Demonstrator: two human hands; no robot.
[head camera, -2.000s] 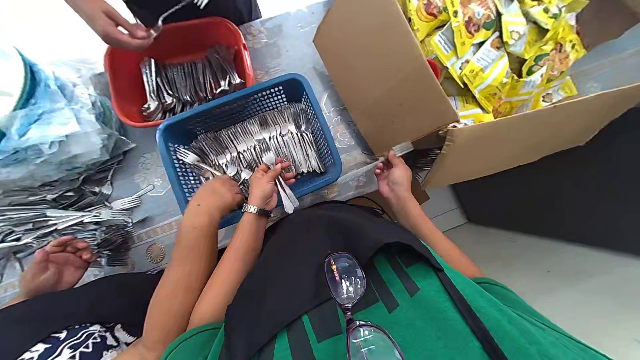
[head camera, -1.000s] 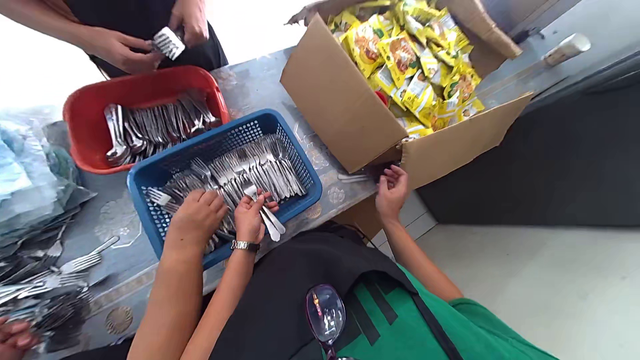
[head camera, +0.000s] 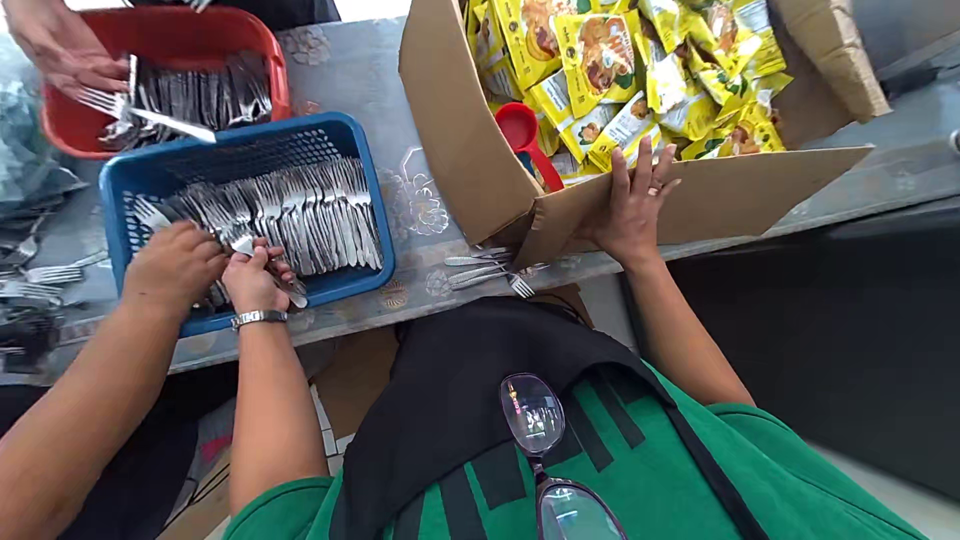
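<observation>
My left hand (head camera: 257, 279), with a metal watch on its wrist, holds metal forks (head camera: 244, 241) over the near side of a blue plastic basket (head camera: 377, 225). Rows of forks (head camera: 322, 217) lie in that basket. My right hand (head camera: 634, 214), a ring on one finger, rests with spread fingers against the front flap of a cardboard box (head camera: 727, 195). Yellow printed packets (head camera: 600, 56) and a red plastic scoop (head camera: 519, 129) are inside the box. Several pieces of cutlery (head camera: 480, 271) lie on the table by the box's near corner, partly under it.
A co-worker's hand (head camera: 176, 262) reaches into the blue basket right beside my left hand. Another person's hand (head camera: 82, 67) holds a fork over a red plastic basin (head camera: 279, 75) of cutlery. Loose forks (head camera: 52, 277) and plastic bags (head camera: 26, 142) lie at the left.
My right hand has moved from the box's near corner onto its front flap, fingers now spread. Cutlery by that corner shows more plainly. My left hand stays at the blue basket with forks.
</observation>
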